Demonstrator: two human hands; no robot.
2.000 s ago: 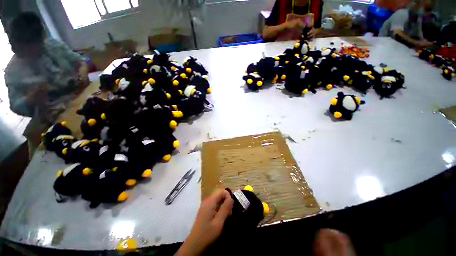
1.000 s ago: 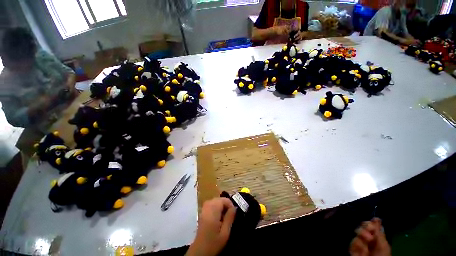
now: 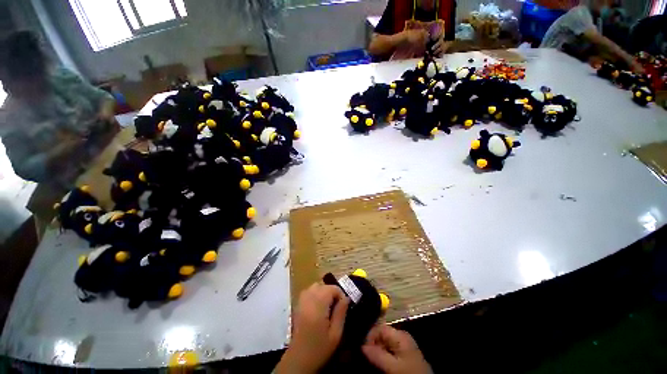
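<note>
A plush penguin (image 3: 358,310) is held at the near edge of the cardboard work pad (image 3: 358,245). Its white label faces up and two yellow knobs show at its far and right sides. My left hand (image 3: 319,321) grips the penguin's left side. My right hand (image 3: 391,349) is at the penguin's lower right, thumb and fingertips pinched together against or just beside the black body. Whatever the right fingertips pinch is too small to see; no needle or thread can be made out.
Silver thread snips (image 3: 259,274) lie left of the pad. A large pile of penguins (image 3: 175,212) is at the left, a smaller pile (image 3: 453,98) across the table, and one penguin (image 3: 492,150) lies apart. Several people sit around the table. A yellow piece (image 3: 183,360) is at the near edge.
My right hand was away at the lower right, beyond the table's edge, and has come left to the penguin. My left hand still holds the penguin in nearly the same place.
</note>
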